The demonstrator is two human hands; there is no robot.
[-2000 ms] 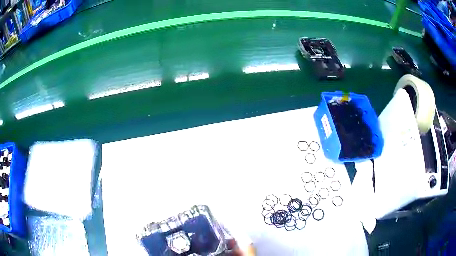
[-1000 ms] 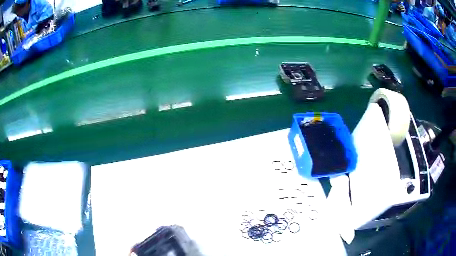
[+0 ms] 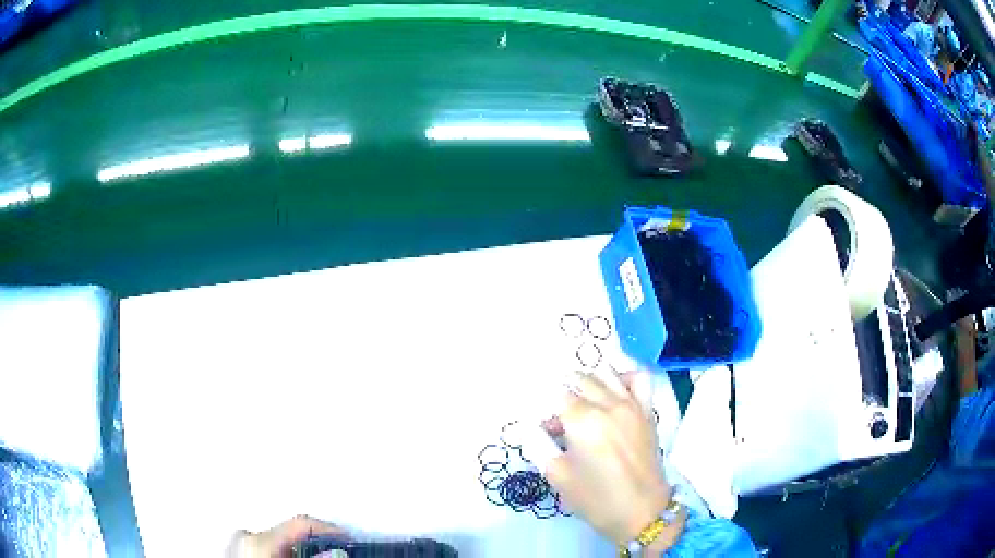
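A black housing is at the bottom edge of the view, mostly cut off. My left hand holds it by its left side, cut off by the edge. My right hand is over the loose thin black sealing rings on the white mat, palm down, with a bracelet at the wrist. Its fingertips are on the mat area below a few single rings. Whether they pinch a ring is hidden. The hand covers part of the rings.
A blue bin of black rings stands behind my right hand. A tape roll rests on a white device at right. Two black housings lie on the green belt. A plastic-wrapped stack is at left.
My right hand has come in over the rings. My left hand now shows at the housing, which sits lower and more cut off. The view has shifted.
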